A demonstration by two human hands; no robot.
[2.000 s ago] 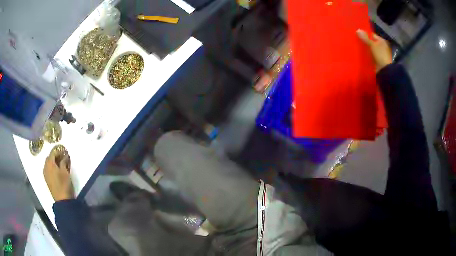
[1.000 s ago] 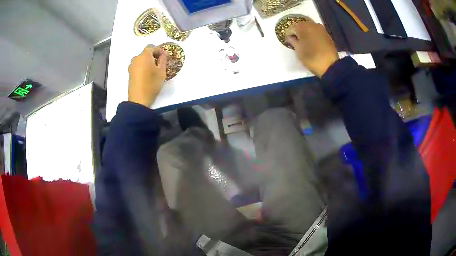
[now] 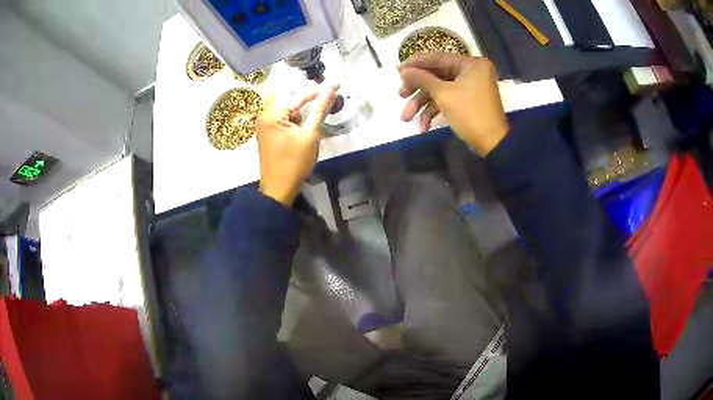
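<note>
My left hand (image 3: 289, 144) is at the press, its index fingertip beside the small lower anvil (image 3: 338, 105); a tiny piece at the fingertips cannot be made out. The dark upright die (image 3: 315, 70) stands just above and behind. My right hand (image 3: 465, 98) is over the table's front part, fingers bent, beside the right round well of gold-brown pieces (image 3: 431, 44); whether it pinches a piece cannot be seen. The left round well of gold pieces (image 3: 233, 119) lies left of my left hand.
The press head with blue panel (image 3: 262, 22) overhangs the table. Red cover boards are piled at lower left (image 3: 78, 348) and at right (image 3: 674, 250), by a blue stool (image 3: 632, 205). A clear bag of fasteners (image 3: 399, 12) and an orange-yellow stick (image 3: 522, 21) lie behind.
My left hand has moved right from the left well to the anvil. My right hand has come out of the right well, slightly left and forward. Earlier, it was at the red board on the right.
</note>
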